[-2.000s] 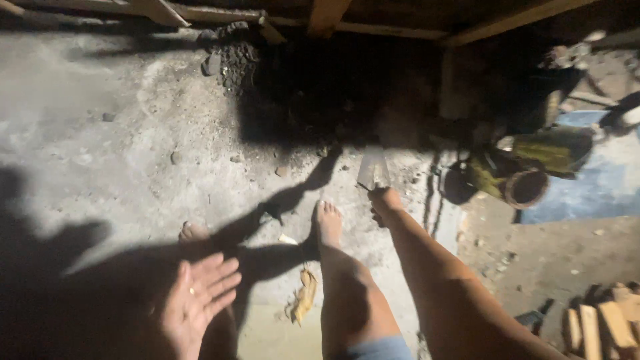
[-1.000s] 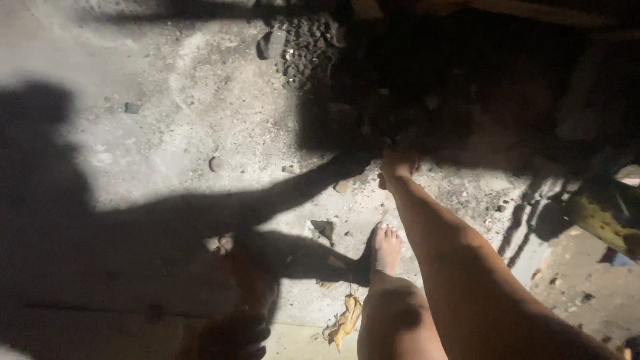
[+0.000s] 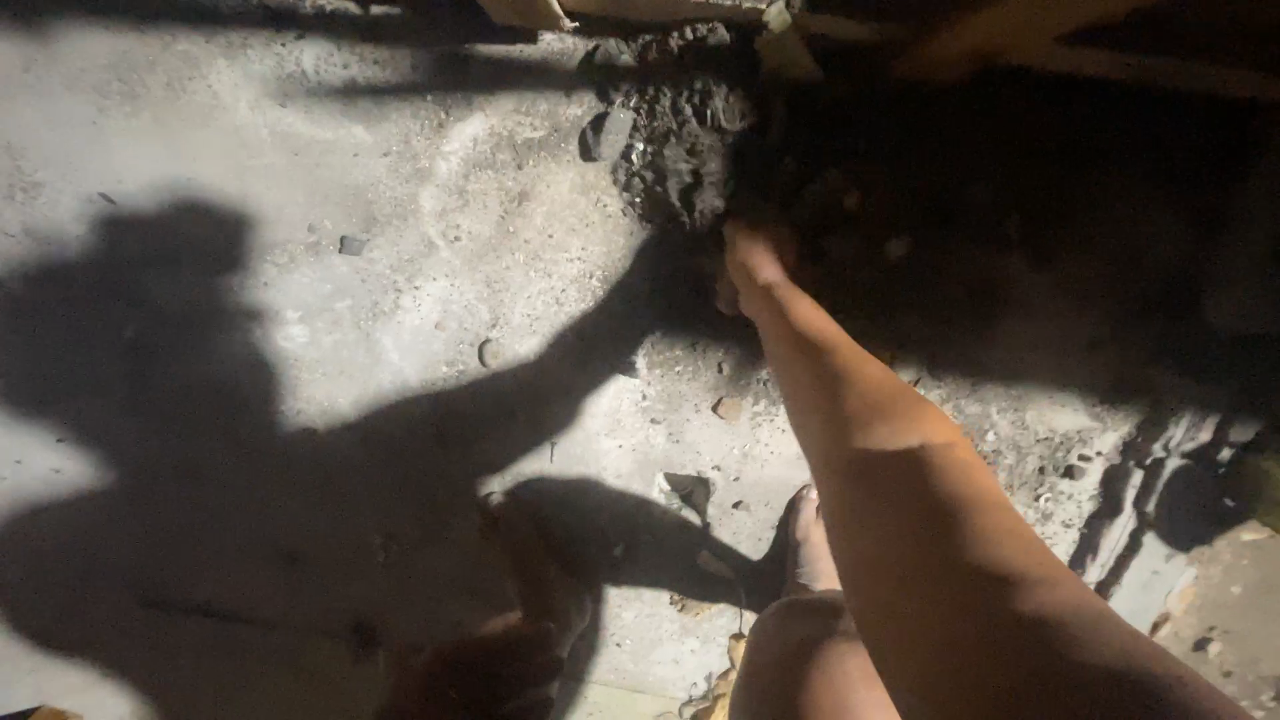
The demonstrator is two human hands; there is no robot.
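Observation:
My right hand (image 3: 755, 262) reaches out at the upper middle, at the edge of a deep shadow and just below a heap of dark, charcoal-like rubble (image 3: 685, 155). Its fingers curl, but blur and darkness hide whatever they hold. The right forearm runs down to the lower right. My left hand cannot be made out; the lower left lies in dark shadow, where a leg is dimly visible. A bare foot (image 3: 810, 540) stands on the gritty concrete floor (image 3: 380, 350) beneath the right arm.
Wooden beams (image 3: 700, 10) cross the top. A grey stone (image 3: 612, 132) lies against the heap. Small stones, a broken shard (image 3: 688, 490) and a dry leaf (image 3: 728, 680) are scattered on the floor. Part of a greenish object (image 3: 1260, 480) shows at the right edge.
Two seconds ago my right hand held a flat triangular trowel-like blade, and my open left hand was in view. The right hand is now beside the rubble heap, and the left is no longer discernible.

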